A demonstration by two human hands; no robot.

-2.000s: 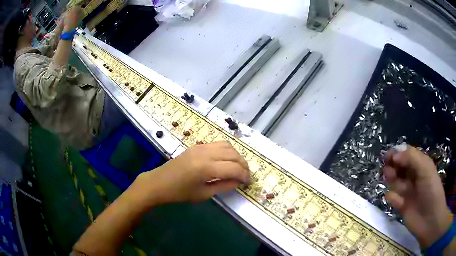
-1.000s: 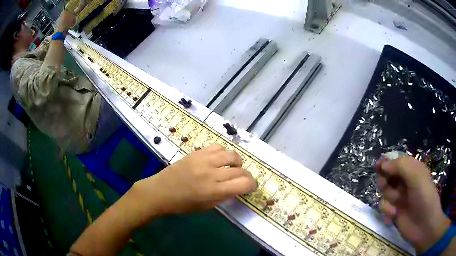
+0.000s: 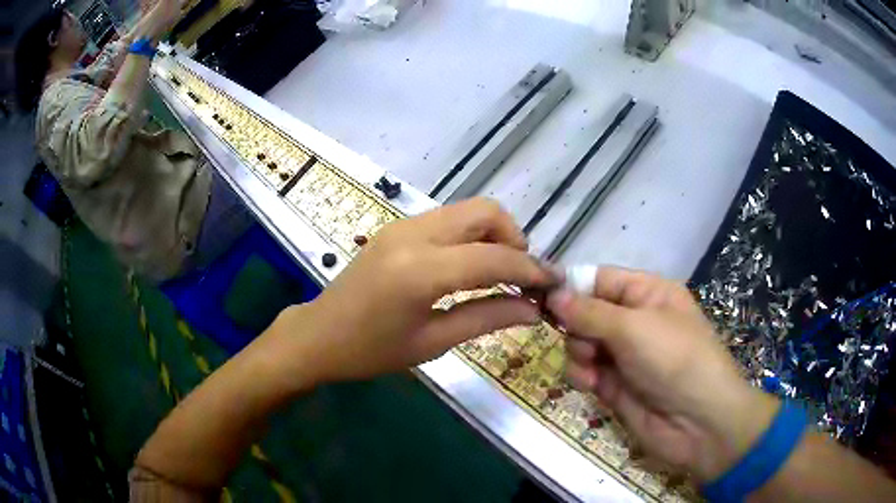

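My left hand (image 3: pixel 422 285) and my right hand (image 3: pixel 653 359) meet fingertip to fingertip above the circuit board panel. Something tiny and dark seems to show between the fingertips, too small and blurred to name. My right hand has a white cover on one fingertip and a blue wrist band (image 3: pixel 761 452). The yellow circuit board panel (image 3: pixel 339 198) lies in the rail track, with red-brown components (image 3: pixel 514 363) standing on it. My hands hide part of it. The black component tray (image 3: pixel 801 206), at the right, holds many loose silver components (image 3: pixel 752 280).
Two grey support bars (image 3: pixel 506 133) lie on the white bench (image 3: pixel 432 59), with a metal bracket (image 3: pixel 656 25) behind. Black knobs (image 3: pixel 388 186) line the rail (image 3: pixel 457 393). Another person (image 3: pixel 123 177) is at the far left. A blue stool (image 3: pixel 236 295) stands on the green floor.
My right hand has moved left from over the black tray to my left hand. My left hand has risen off the boards, its fingers now extended towards my right. The view has shifted slightly.
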